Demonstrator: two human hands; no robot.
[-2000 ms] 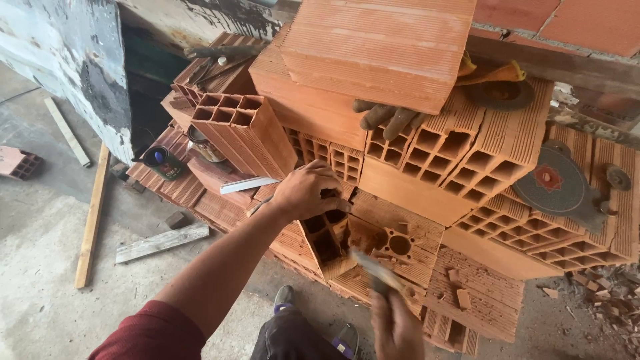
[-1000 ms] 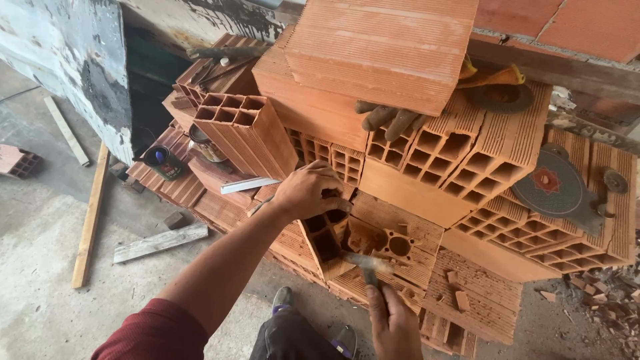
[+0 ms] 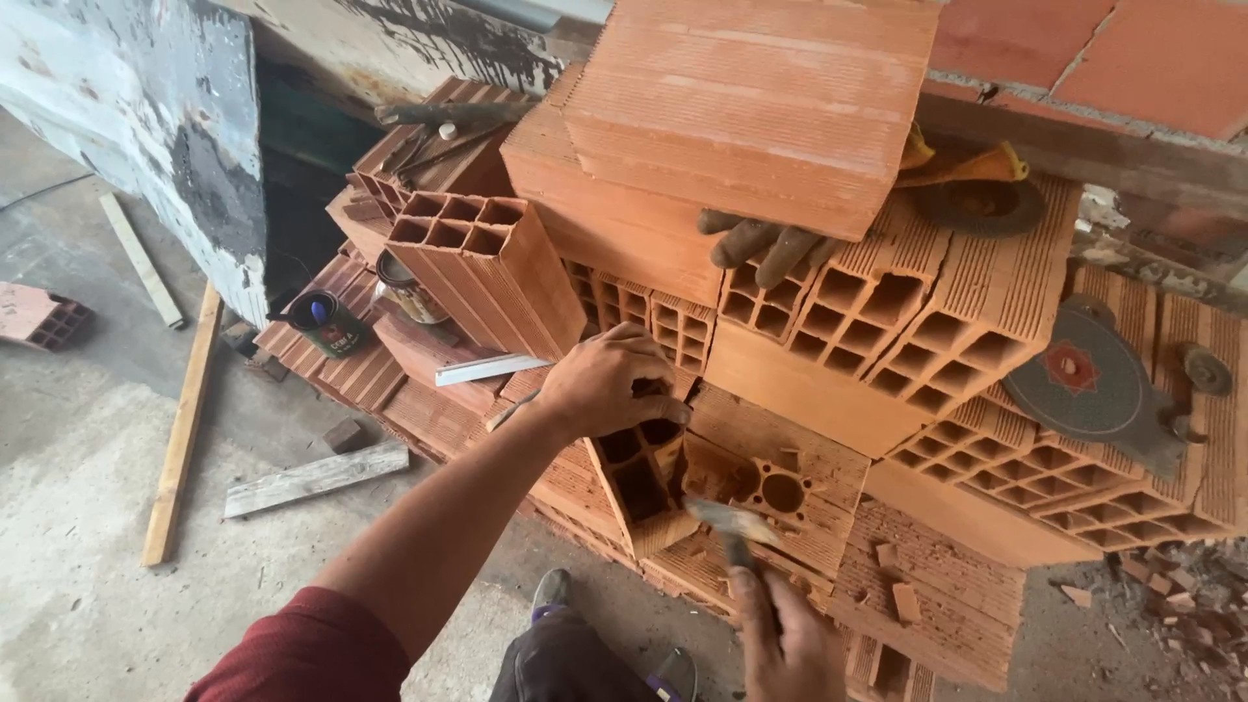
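Note:
My left hand (image 3: 616, 385) grips the upper end of a hollow clay brick (image 3: 634, 478), whose open cells face up. Below and to the right, my right hand (image 3: 785, 634) is closed around the handle of a hammer (image 3: 731, 522); its metal head is beside the brick's broken side. Just right of the held brick, a round hole with smaller holes about it (image 3: 783, 492) shows among clay chips on the brick surface. Another hollow brick (image 3: 487, 273) leans behind my left hand, near a white strip (image 3: 492, 369).
Large bricks (image 3: 741, 107) are stacked behind, with a work glove (image 3: 765, 244) under one. At right lies a cutting disc (image 3: 1072, 370). Cans (image 3: 331, 327) stand at left. Wooden strips (image 3: 185, 429) lie on the floor, and brick rubble (image 3: 1180, 595) at lower right.
The hammer in my right hand has shifted and is less blurred than two seconds ago. My left hand stays on the brick.

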